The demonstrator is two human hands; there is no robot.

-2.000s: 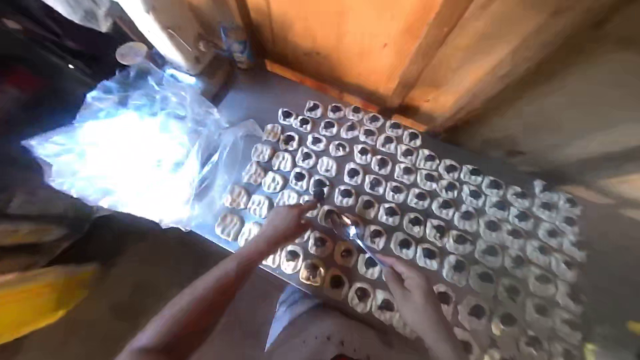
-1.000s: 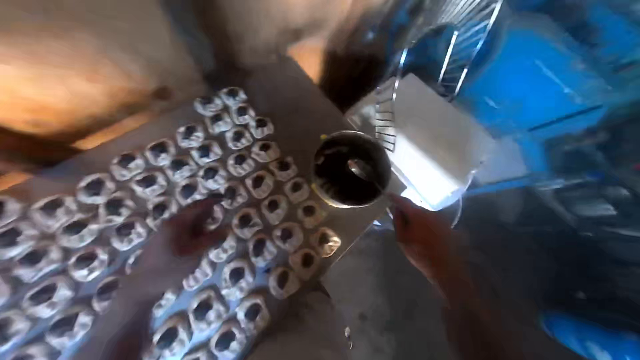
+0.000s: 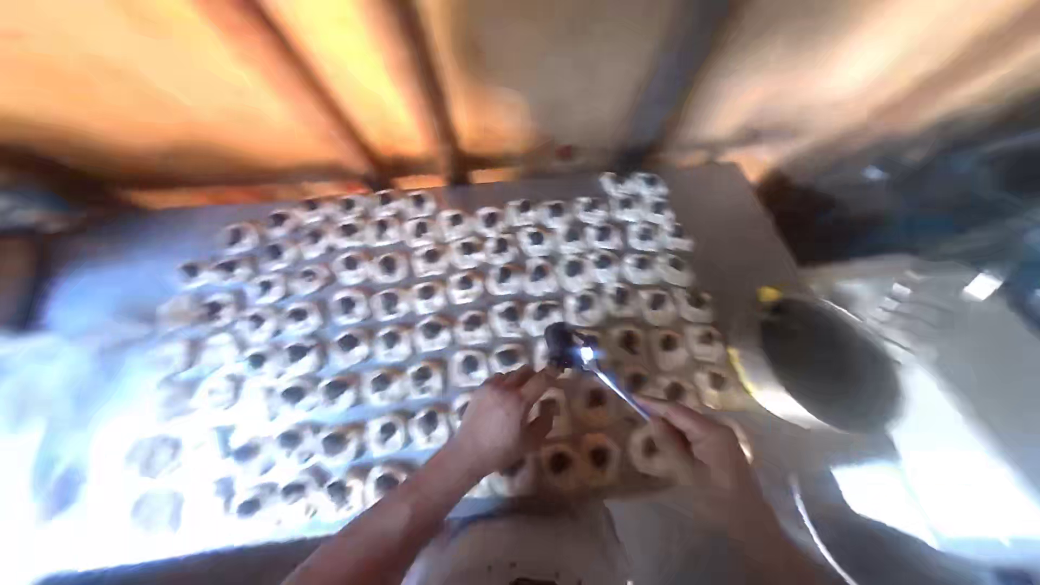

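Observation:
My right hand (image 3: 703, 439) grips the handle of a metal spoon (image 3: 613, 388), its bowl over the rows at the right of the middle. By the spoon's bowl is a dark lump (image 3: 559, 337), and the fingertips of my left hand (image 3: 508, 410) are just below it; blur hides whether they hold anything. Many pale, flattened dough-like pieces (image 3: 433, 333), most with a dark filling in the centre, lie in rows on a grey table (image 3: 723, 219). A deep metal pot (image 3: 829, 361) with a dark inside stands off the table's right side.
Wooden boards (image 3: 520, 89) rise behind the far edge. Clear plastic sheeting or glare covers the left end of the table, where a few pieces look plain. A white surface (image 3: 942, 455) lies at the right beside the pot.
The view has swung widely between frames. A second ago my right hand was at the pot with the spoon's bowl inside it; now the spoon is over the rows, near my left hand.

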